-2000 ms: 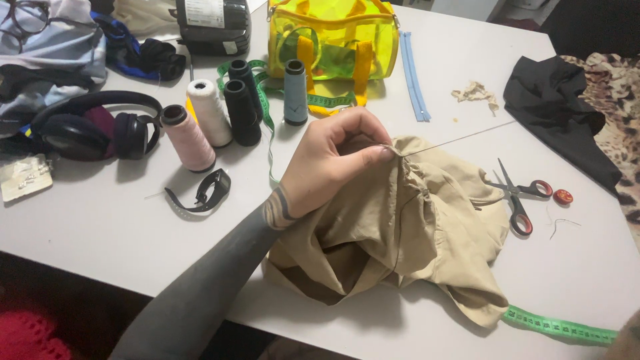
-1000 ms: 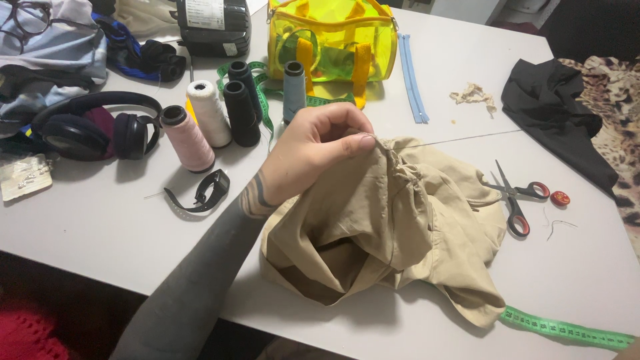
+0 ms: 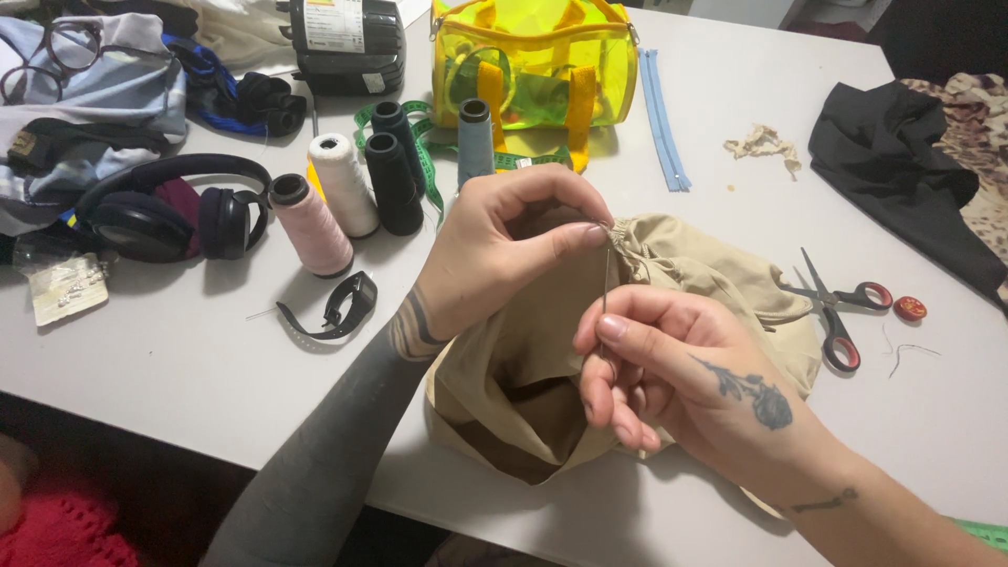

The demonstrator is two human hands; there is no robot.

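Note:
My left hand [image 3: 520, 228] pinches the gathered edge of a beige fabric piece [image 3: 709, 252] between thumb and forefinger, lifting it above the table. Just below it, my right hand [image 3: 661, 362] holds a sewing needle [image 3: 605, 283] upright between thumb and fingers, its tip near the pinched edge. Some thread shows at the right fingers, though its path is hard to follow. The rest of the fabric hangs and lies in loose folds, with an opening facing me. To its right, scissors [image 3: 831, 299] with black and red handles lie spread beside a small red round object [image 3: 910, 308].
Thread cones, including a pink one [image 3: 311, 228] and a white one [image 3: 343, 189], stand left of my hands. Nearby are a black wristband [image 3: 346, 307], headphones [image 3: 150, 213], a yellow transparent bag [image 3: 535, 79], a blue zipper [image 3: 664, 118] and black cloth [image 3: 898, 157].
My right hand has come into view from the right with the needle, close to my left hand. The thread that stretched off to the right from the fabric no longer shows there.

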